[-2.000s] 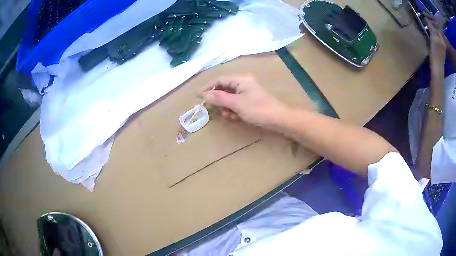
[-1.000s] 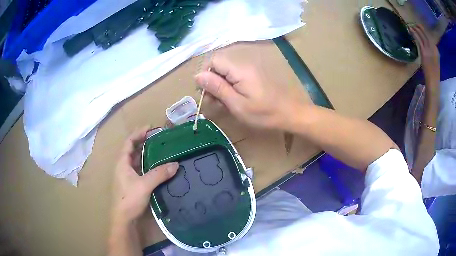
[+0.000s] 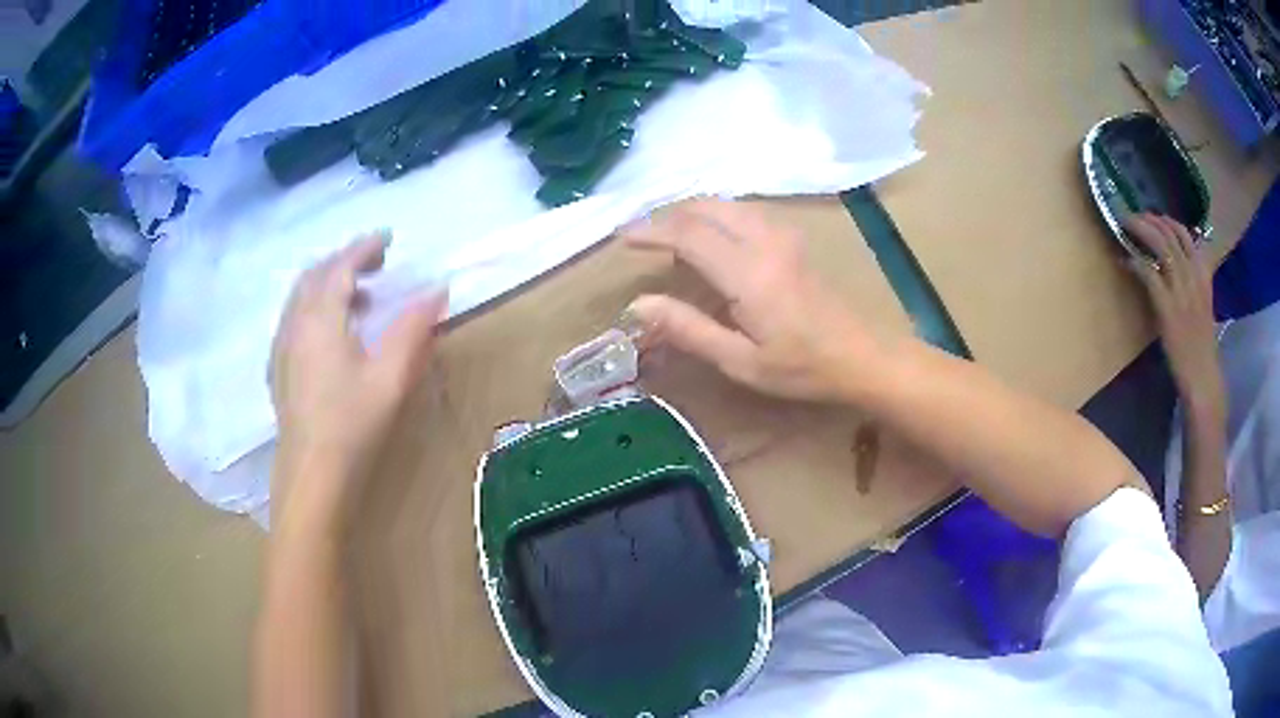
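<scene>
A green model car body (image 3: 625, 561) with a silver-white rim and dark recessed middle lies at the bench's front edge. A small translucent glue cup (image 3: 598, 368) stands just behind it. My left hand (image 3: 344, 351), blurred, is raised over the white sheet (image 3: 281, 281), empty, with fingers apart. My right hand (image 3: 758, 309) is beside and above the cup, thumb and forefinger spread. No stick can be made out between its fingers. Dark green trim parts (image 3: 576, 91) are piled on the sheet.
A blue bin (image 3: 225, 84) is behind the sheet at the upper left. At the right, another person's hand (image 3: 1172, 281) touches a second green body (image 3: 1144, 175). A green strip (image 3: 910, 274) crosses the brown cardboard (image 3: 1011, 211).
The car body came in before the cup, held by my left hand while my right hand put the stick to it. Now my left hand has let go and moved back, and my right fingers have spread.
</scene>
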